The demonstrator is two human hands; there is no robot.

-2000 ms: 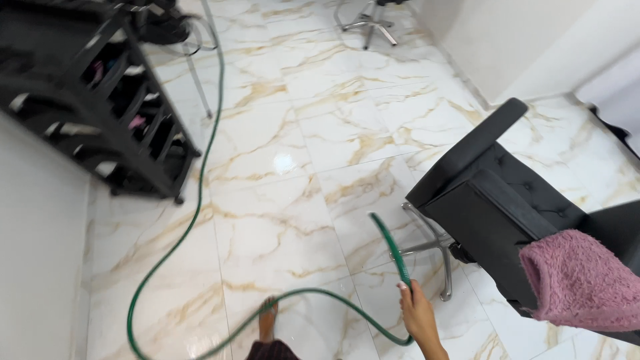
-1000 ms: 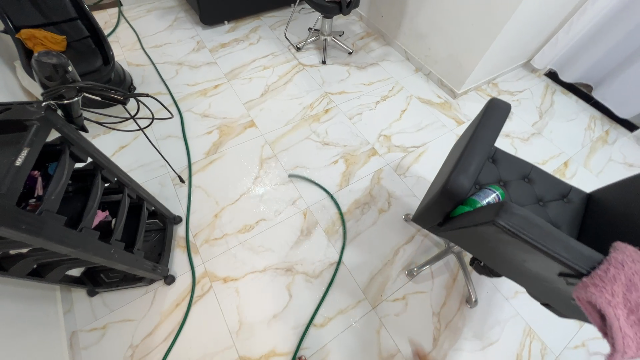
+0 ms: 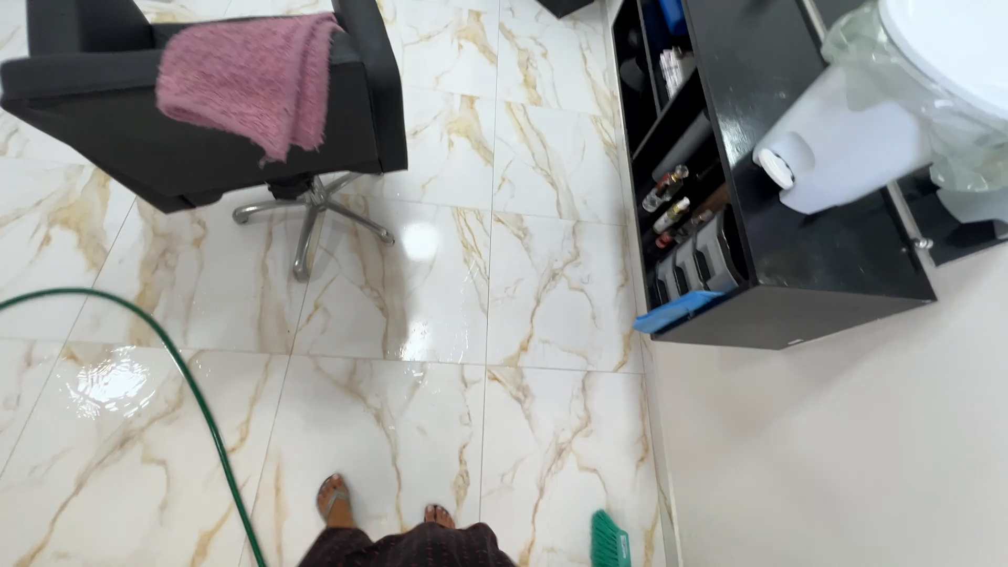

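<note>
Neither of my hands shows in the head view now. A green hose [image 3: 189,376] curves over the marble-patterned floor on the left, and water glistens on the tiles around it. My sandalled feet [image 3: 335,498] stand at the bottom centre, below a dark patterned garment [image 3: 409,550]. At the lower right, by the wall, green broom bristles [image 3: 606,542] enter the frame. A pink towel [image 3: 250,83] hangs over the back of a black salon chair [image 3: 346,118] at the upper left.
A black shelf cabinet [image 3: 835,315] with bottles and a blue cloth [image 3: 679,310] juts from the right wall [image 3: 827,441]. A white plastic container [image 3: 858,142] stands on it, beside a bag-lined bin. The chair's metal star base [image 3: 315,206] spreads over the floor.
The view has swung right, to the cabinet and broom. Two seconds ago a hand held the hose near its end; one second ago the hose end lay on the floor, out of that hand.
</note>
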